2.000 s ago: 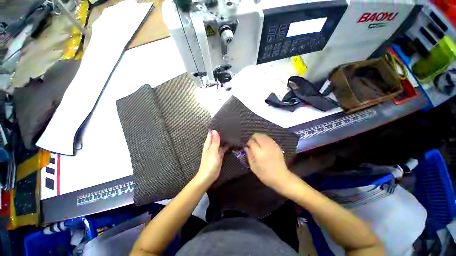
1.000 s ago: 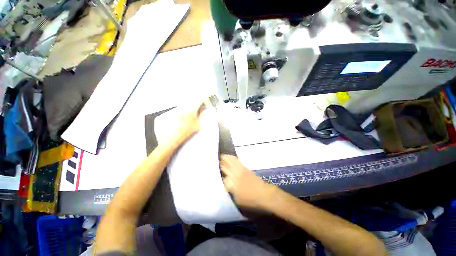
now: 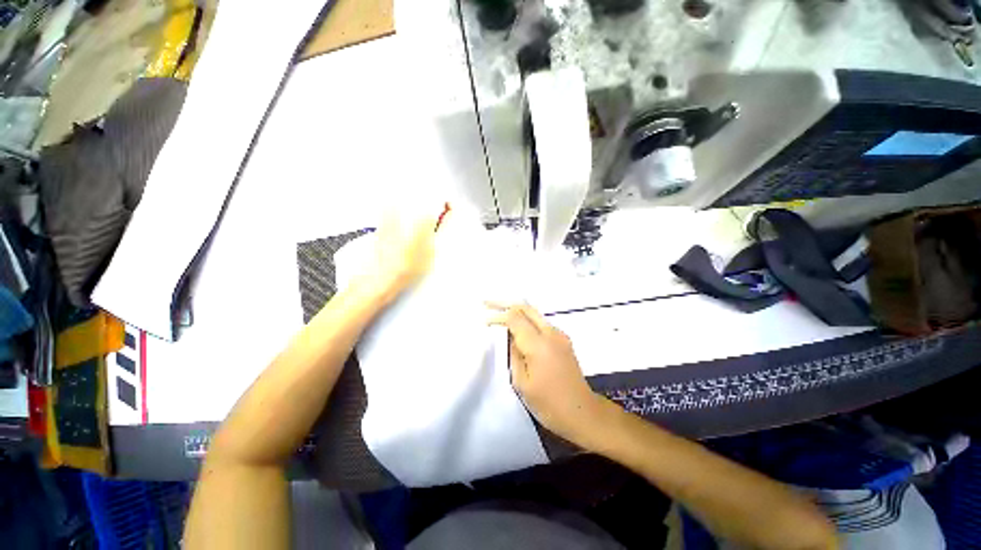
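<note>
A white-backed panel (image 3: pixel 446 376) lies over a dark textured panel (image 3: pixel 350 414) on the white table, both reaching over its front edge. My left hand (image 3: pixel 403 252) lies on the upper left of the white panel, close to the needle area; its fingertips are washed out by glare. My right hand (image 3: pixel 535 349) is at the white panel's right edge, fingers bent, thumb and fingertips on the edge. The sewing machine (image 3: pixel 688 97) stands just above both hands. The presser foot and needle are hidden or too bright to make out.
White strip-like panels (image 3: pixel 204 161) lie at left, with a dark panel pile (image 3: pixel 81 215) beyond. Dark strips (image 3: pixel 791 263) and a brown open box (image 3: pixel 930 269) lie at right. A ruler (image 3: pixel 753 387) runs along the table's front edge. Blue crates (image 3: pixel 134 516) stand below.
The dark textured panel was on top; now the white-backed panel covers much of it. My hands moved up toward the needle area. The view has shifted closer to the machine head.
</note>
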